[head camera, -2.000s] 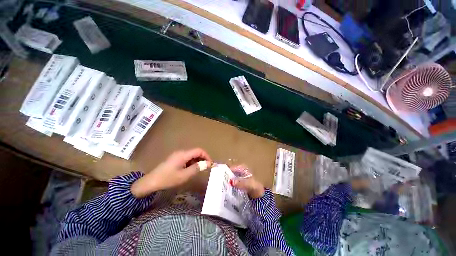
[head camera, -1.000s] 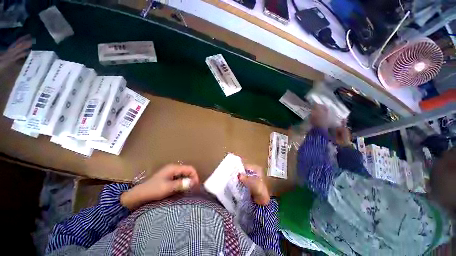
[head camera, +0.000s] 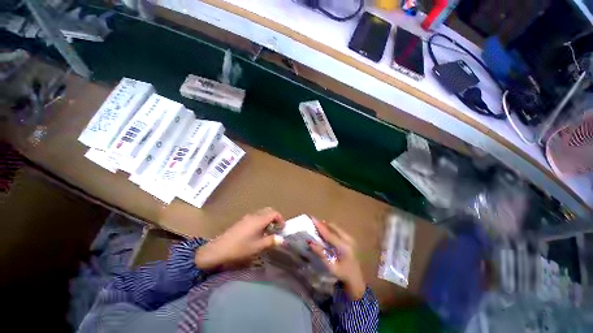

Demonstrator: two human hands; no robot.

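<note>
A small white carton (head camera: 300,227) with a shiny clear plastic bag around its lower part is between my hands, close to my body. My right hand (head camera: 341,257) holds the carton and bag from the right side. My left hand (head camera: 244,242) is at the carton's left edge, its fingertips pinched together, with a small white covering at one fingertip. Whether the left fingers grip the bag is blurred. A fanned stack of white cartons (head camera: 159,143) lies on the brown cardboard sheet (head camera: 279,185) at the left.
A bagged carton (head camera: 397,250) lies right of my hands. The green conveyor belt (head camera: 273,123) carries scattered cartons. Beyond it, the white shelf (head camera: 455,110) holds two phones, a charger, cables and a pink fan (head camera: 575,146). A blurred coworker's sleeve (head camera: 455,276) is at the right.
The view has shifted. My left hand has come from beside the carton to its edge. The carton is less exposed, with more plastic around it. The coworker's arms have moved.
</note>
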